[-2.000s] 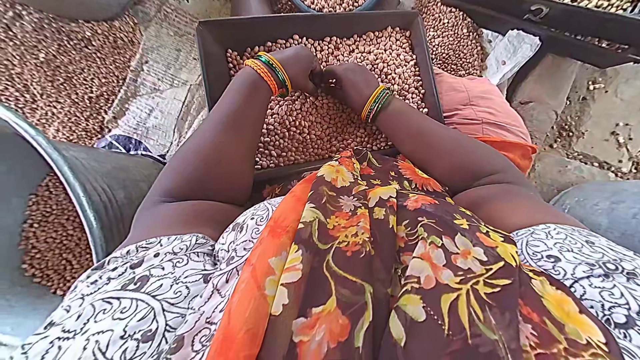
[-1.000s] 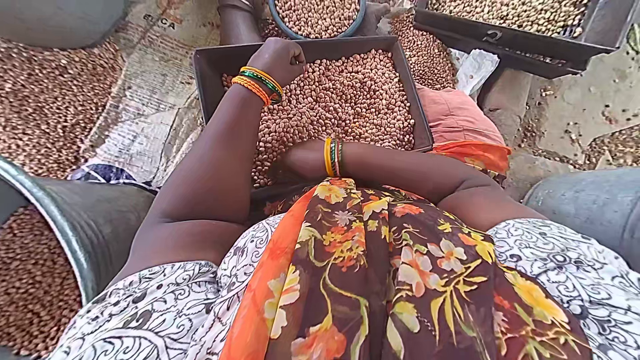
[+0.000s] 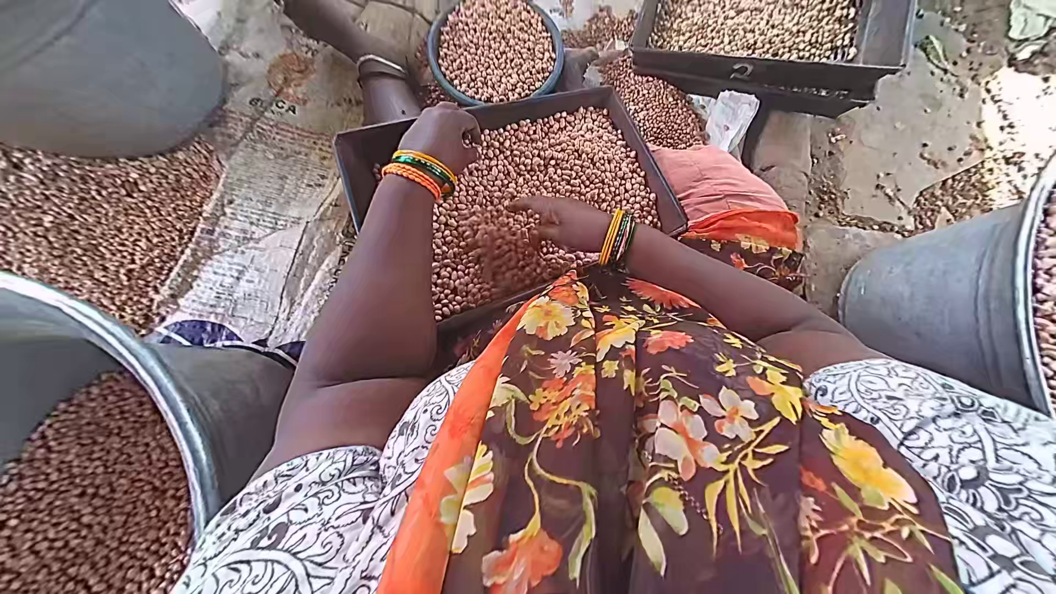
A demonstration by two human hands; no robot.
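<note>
A dark rectangular metal tray (image 3: 351, 186) full of brown-pink nuts or beans (image 3: 569, 157) rests tilted at my lap. My left hand (image 3: 445, 139), with orange, yellow and green bangles, is over the tray's upper left part with its fingers curled; whether anything is inside them is hidden. My right hand (image 3: 561, 221), also with bangles, is just over the nuts or beans near the middle, its fingers apart and pointing left. Below it some of them are blurred, as if moving.
A blue-rimmed bowl (image 3: 435, 62) of the same stands beyond the tray, near another person's arm or leg (image 3: 388, 95). Another filled tray (image 3: 742, 70) is at upper right. Metal buckets flank me, left (image 3: 194, 437) and right (image 3: 932, 289). A loose heap (image 3: 91, 223) lies left.
One second ago my right hand was low at the tray's near edge with its fingers hidden; now it is farther in and its fingers show. My left hand remains at the tray's upper left.
</note>
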